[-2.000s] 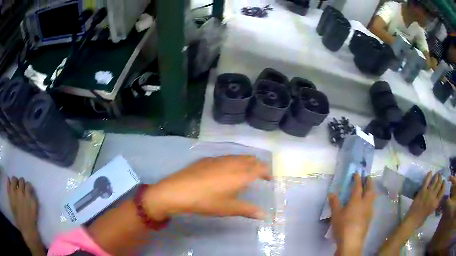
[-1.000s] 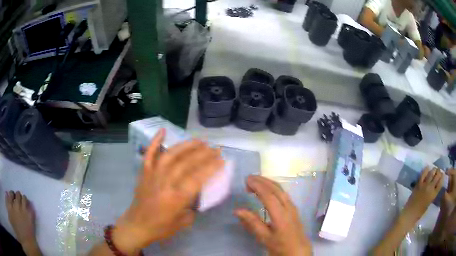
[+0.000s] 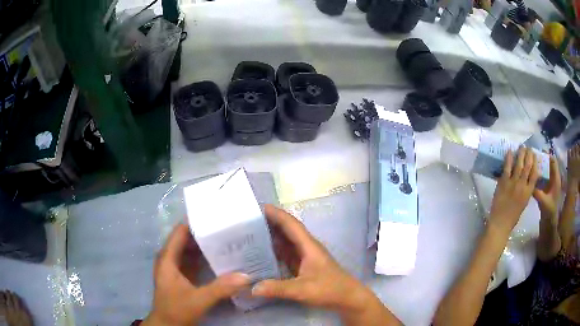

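A white retail carton point(image 3: 232, 232) stands tilted in front of me, its closed white end flap facing up and fine printed text on the side towards me. My left hand point(image 3: 194, 280) grips its left side and my right hand point(image 3: 305, 261) grips its right side, thumbs close together on the printed face. The carton's lower end is partly hidden by my hands. A second, pale blue product box point(image 3: 395, 184) lies on the bench to the right, with dark devices pictured and white flaps extended at both ends.
Dark moulded cups point(image 3: 251, 105) stand stacked behind the carton, with small black fittings point(image 3: 361, 119) to their right. More dark cups point(image 3: 470, 89) lie farther right. A neighbour's hands point(image 3: 521, 181) hold another box at the right. A green post point(image 3: 95, 95) rises at the left. Another person's fingers point(image 3: 13, 309) show lower left.
The carton has been picked up from the bench and turned end up, and both my hands now close on it. The view has shifted right. The neighbour's box is now raised and more visible.
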